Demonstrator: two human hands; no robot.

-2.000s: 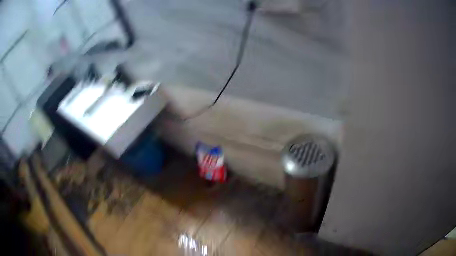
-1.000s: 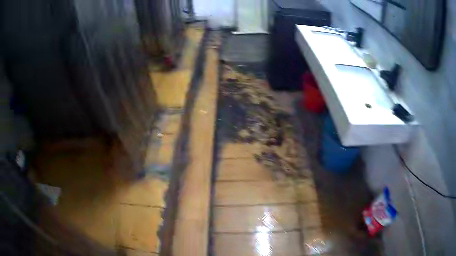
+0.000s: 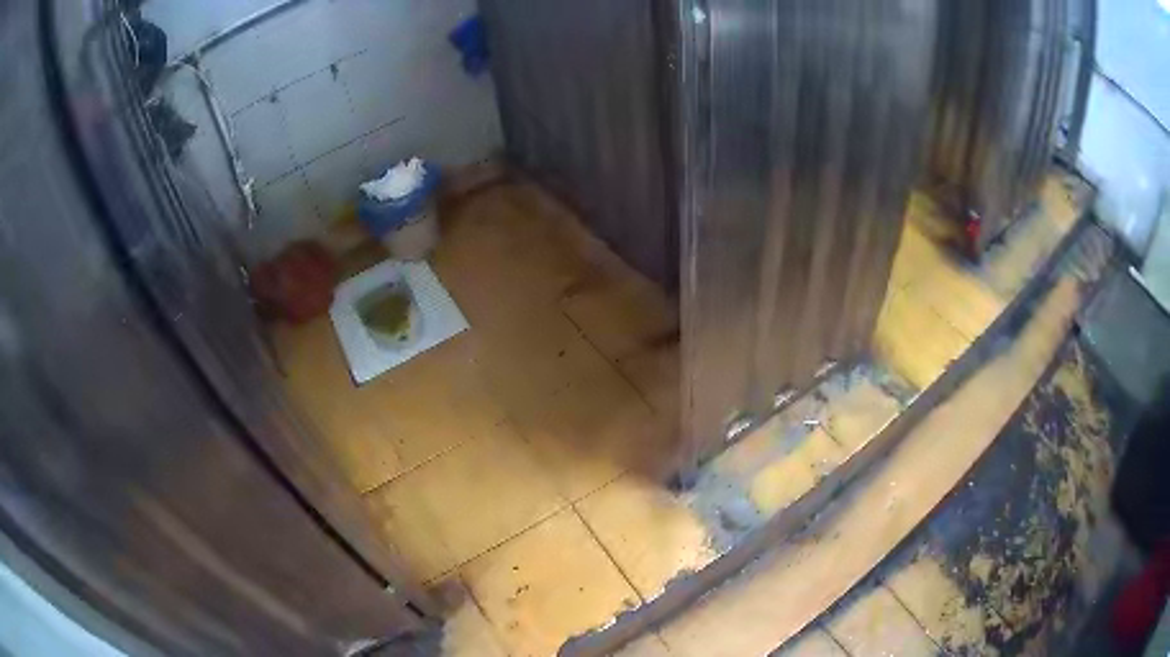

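Observation:
No hand shows in the head view. In front of me is a stall with a white squat toilet (image 3: 443,316) set in the floor; its oval bowl holds yellow-brown staining or water. A round bin with a blue rim (image 3: 413,222), heaped with white paper, stands behind it against the wall. A red-orange basin (image 3: 296,281) sits at the toilet's left. A whitish tap (image 3: 249,195) hangs on the wall pipe above the basin. The brown ribbed stall door (image 3: 802,205) stands at the right of the opening.
A brown partition (image 3: 141,372) fills the left. A raised step edge (image 3: 821,549) crosses the lower right, with dark, patchy floor (image 3: 1026,513) beyond. A small red thing (image 3: 973,231) is by the farther stall. A blue item (image 3: 471,45) is on the back wall.
The view has swung left from the sink and walkway to the stall. The sink has left the picture, and the squat toilet, bin and basin now show.

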